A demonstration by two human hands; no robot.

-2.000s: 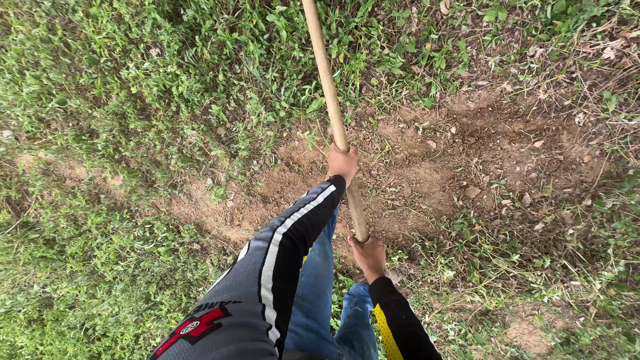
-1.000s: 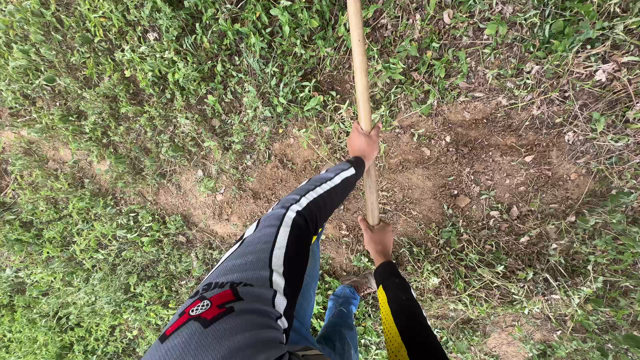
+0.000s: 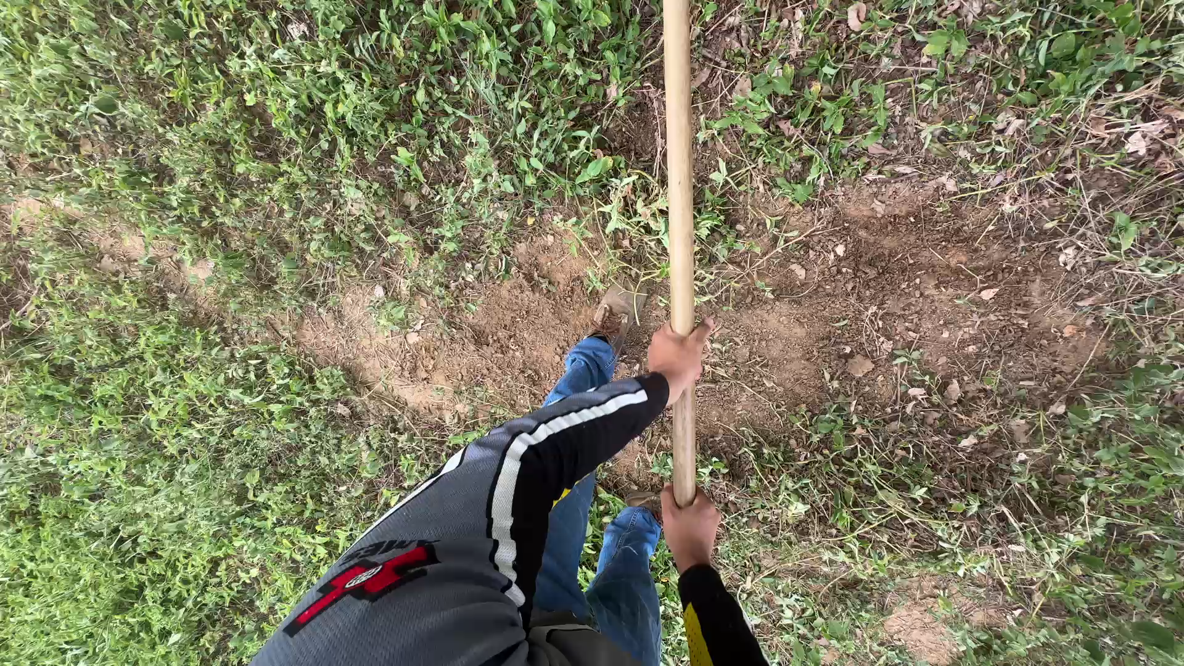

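A long wooden pole [image 3: 680, 185] runs from the top edge down past the middle of the head view. My left hand [image 3: 678, 359] is closed around it just below the view's centre, its arm in a grey and black sleeve with a white stripe. Lower down, my right hand [image 3: 690, 527] grips the pole near its bottom end, with a black and yellow sleeve behind it. The pole's far end lies beyond the top edge, so any tool head is hidden.
Reddish bare soil [image 3: 786, 347] with dry leaves crosses the ground. Green weeds [image 3: 231, 139] grow above and below it. My legs in blue jeans [image 3: 566, 518] stand left of the pole; one brown shoe [image 3: 618, 307] rests on the soil near my left hand.
The pole now stands more upright in the view than two seconds ago, when it leaned left at the top. A foot now shows forward on the soil, left of the pole. Both hands keep their grip.
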